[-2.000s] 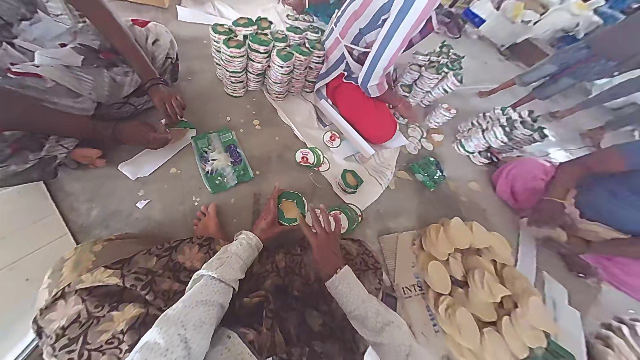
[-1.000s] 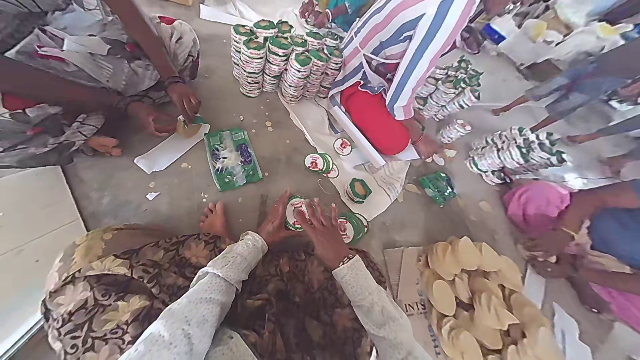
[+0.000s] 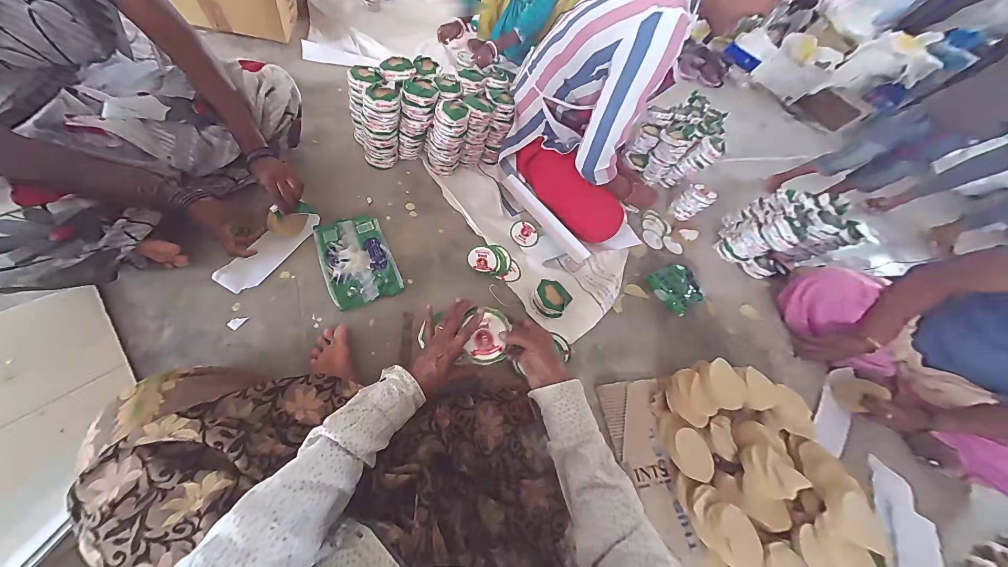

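Observation:
A round white label with a red print and a green rim (image 3: 487, 337) lies between my hands, low over the floor. My left hand (image 3: 447, 342) rests at its left side with fingers spread, another green-rimmed round piece partly under it. At the right edge of the label is my right hand (image 3: 537, 353), its fingers bent; whether they grip the label cannot be told. More green-rimmed rounds (image 3: 561, 348) show beside that hand. Beyond lie a green-wrapped disc (image 3: 550, 298) on a white cloth and several round labels (image 3: 483, 260).
Tall stacks of green-and-white wrapped discs (image 3: 450, 118) stand ahead. A green plastic packet (image 3: 358, 264) lies left of centre, a crumpled green one (image 3: 675, 288) to the right. Tan oval discs (image 3: 728, 383) fill the near right on cardboard (image 3: 654, 465). Other people sit left, ahead and right.
Two seconds ago a green-wrapped disc with a tan centre was in my hands; now a printed round face shows there. My right hand has shifted from over the piece to its right side.

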